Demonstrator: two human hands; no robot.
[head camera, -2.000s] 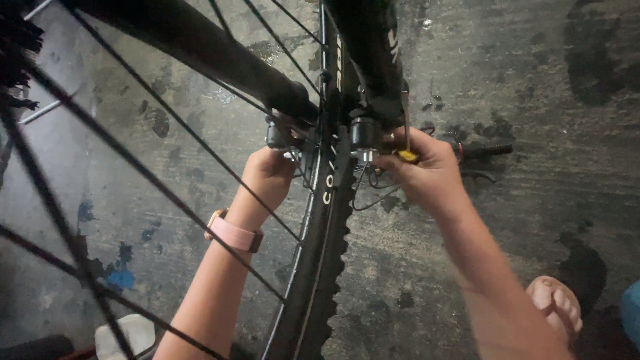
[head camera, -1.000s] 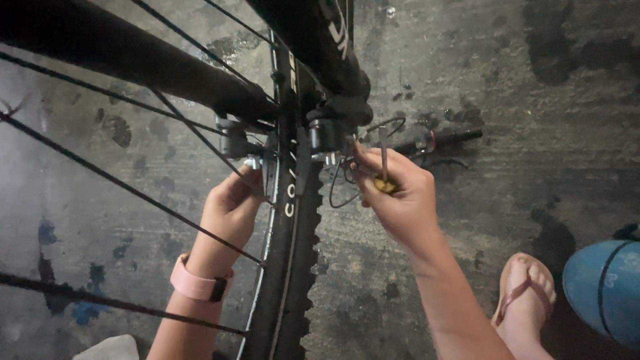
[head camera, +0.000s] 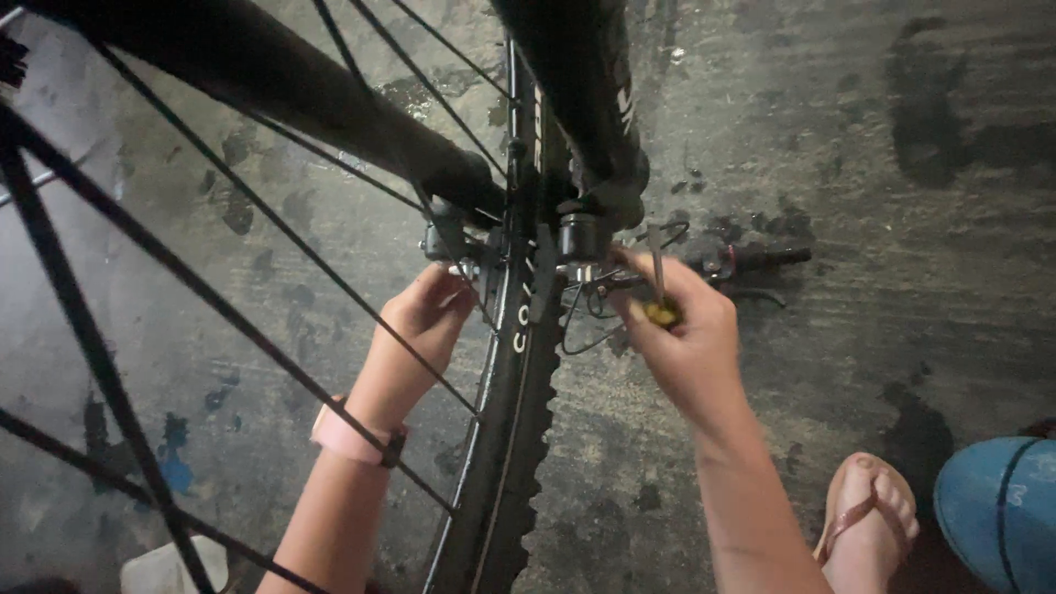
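Observation:
A bicycle wheel with a knobby tire (head camera: 528, 429) runs between two dark frame tubes. My left hand (head camera: 429, 318), with a pink watch strap (head camera: 351, 433) on its wrist, has its fingertips at the silver hardware of the left rim brake arm (head camera: 444, 239). On the other side, my right hand (head camera: 685, 322) holds a screwdriver with a yellow handle (head camera: 662, 313) against its palm, shaft pointing up. The right fingertips are beside the right rim brake arm (head camera: 580, 239), partly hidden behind it. A brake pad (head camera: 542, 272) stands next to the rim.
Beyond my right hand, a handlebar grip (head camera: 771, 257) and brake lever (head camera: 763, 295) show near the stained concrete floor. A thin cable (head camera: 569, 338) loops below the brake. Dark spokes cross the left side. A sandaled foot (head camera: 874, 511) and a blue rounded object (head camera: 994, 511) are lower right.
Both hands stay at the brake arms, the screwdriver still in the right one. The view has shifted, and more of the foot and blue object shows than two seconds ago.

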